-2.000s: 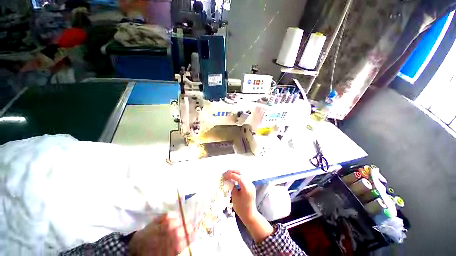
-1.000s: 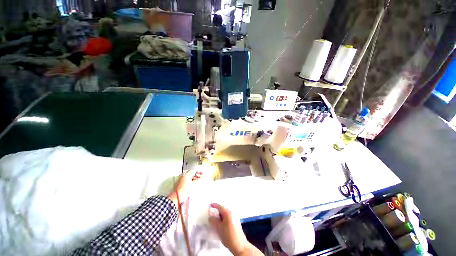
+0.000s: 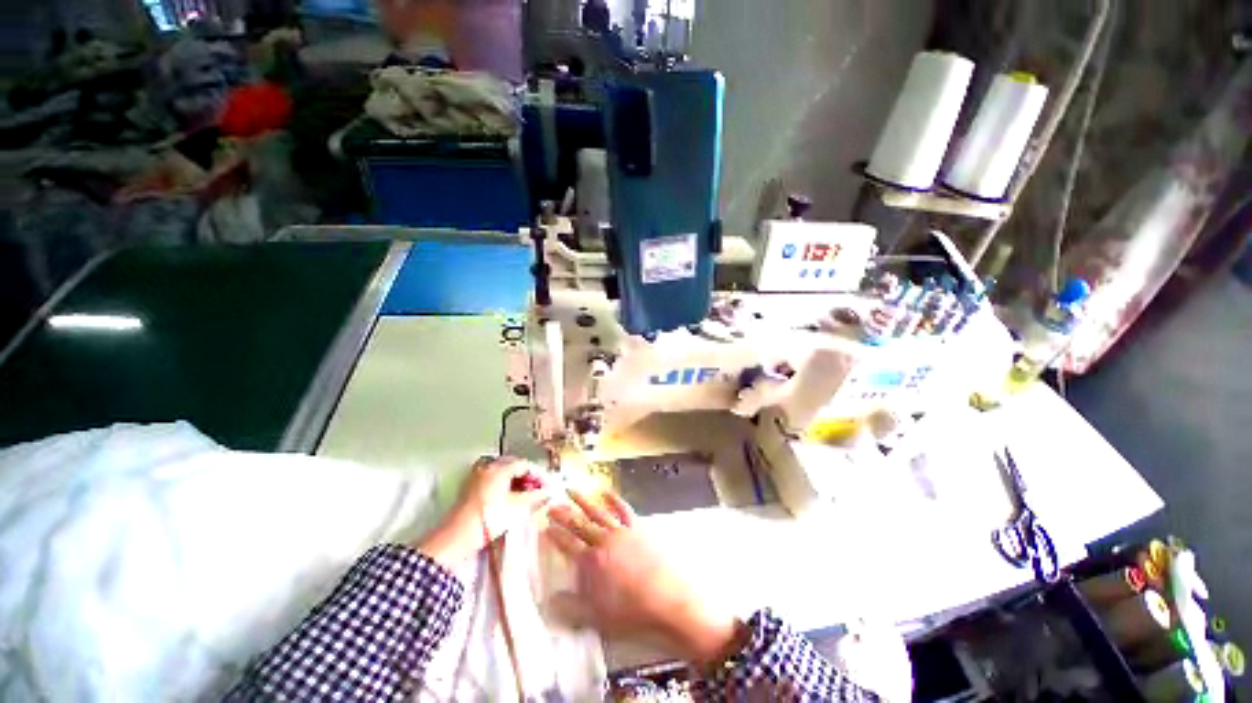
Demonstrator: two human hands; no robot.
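Observation:
White fabric (image 3: 179, 549) lies heaped at the left and runs under both hands to the sewing machine (image 3: 659, 378). My left hand (image 3: 492, 505) is at the front left of the presser foot (image 3: 570, 460), with its fingers pinched on the fabric; a small red spot shows at its fingertips. My right hand (image 3: 625, 563) lies on the fabric just right of it, fingers stretched toward the foot. The foot area is lit yellow and partly washed out. A thin brown cord (image 3: 505, 604) hangs near the camera.
Black scissors (image 3: 1023, 522) lie open on the table at the right. A teal phone (image 3: 669, 199) stands above the machine head. A control box (image 3: 816, 257) and two white thread cones (image 3: 920, 121) are behind. Coloured spools (image 3: 1188, 604) sit lower right; a green surface (image 3: 165, 337) is at left.
Both hands have moved from the lap up to the presser foot, the left first and then the right. The right hand now lies flat on the fabric. The camera view has shifted.

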